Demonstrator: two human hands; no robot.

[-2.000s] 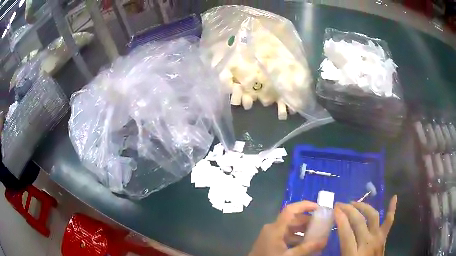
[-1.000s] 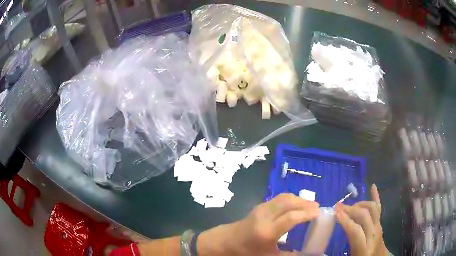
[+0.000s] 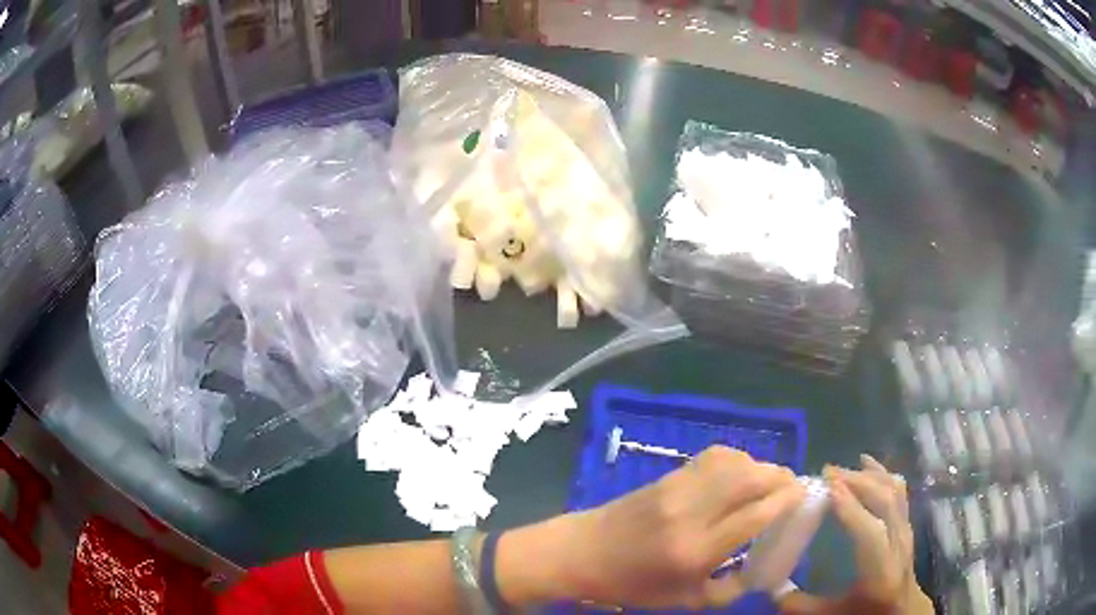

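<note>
A white to frosted housing (image 3: 793,535) is held between both hands over the right part of the blue tray (image 3: 697,415). My left hand (image 3: 673,517) reaches across the tray from the left, its fingertips at the housing's upper end. My right hand (image 3: 871,523) is at the housing's right side, fingers bent around it. A shafted insert (image 3: 615,445) with a pale head and thin rod lies at the tray's upper left. A second rod shows only partly under my left hand. Small white pieces (image 3: 445,463) lie loose left of the tray.
A large clear poly bag (image 3: 264,288) is at left, with a bag of cream parts (image 3: 529,204) beside it. Stacked clear trays (image 3: 769,318) bear white flakes (image 3: 763,216). Filled blister trays (image 3: 986,445) are at right, a dark blue crate (image 3: 319,102) behind, a red stool (image 3: 132,571) lower left.
The view has shifted, so the table things sit further left. My left forearm has come further across the tray and covers more of it. The white piece seen in the tray one second ago is now hidden.
</note>
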